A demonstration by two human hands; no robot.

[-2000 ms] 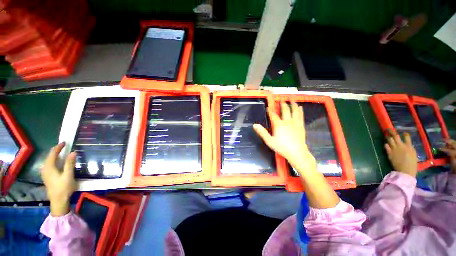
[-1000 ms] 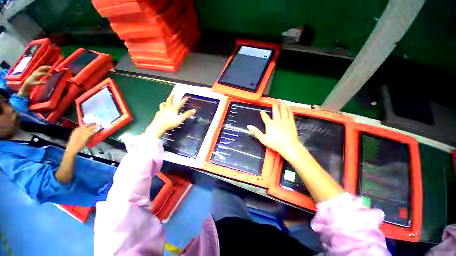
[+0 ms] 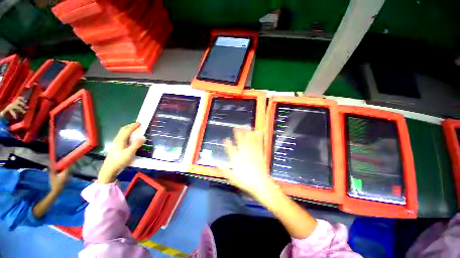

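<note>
Four tablets lie in a row. The leftmost tablet (image 3: 172, 126) is in a white foam tray (image 3: 147, 108) and shows a dark screen with small text lines. My left hand (image 3: 120, 150) is at this tray's left edge, fingers apart, holding nothing. The second tablet (image 3: 231, 113), in an orange foam tray (image 3: 261, 103), is partly hidden by my right hand (image 3: 246, 157), which is blurred and spread over its lower right part. The third tablet (image 3: 301, 146) shows a dark text list. The fourth tablet (image 3: 374, 156) has a green and a red patch at its bottom.
Another tablet in an orange tray (image 3: 223, 59) lies behind the row. A tall orange tray stack (image 3: 123, 38) stands at the back left. A slanting post (image 3: 345, 48) rises behind. At left, a person in blue touches a tilted orange tray (image 3: 90, 118). Trays (image 3: 157, 209) are stacked below the bench edge.
The view has swung a little to the right. My left hand has moved off the leftmost screen to its tray's left edge. My right hand is lower, over the second tablet.
</note>
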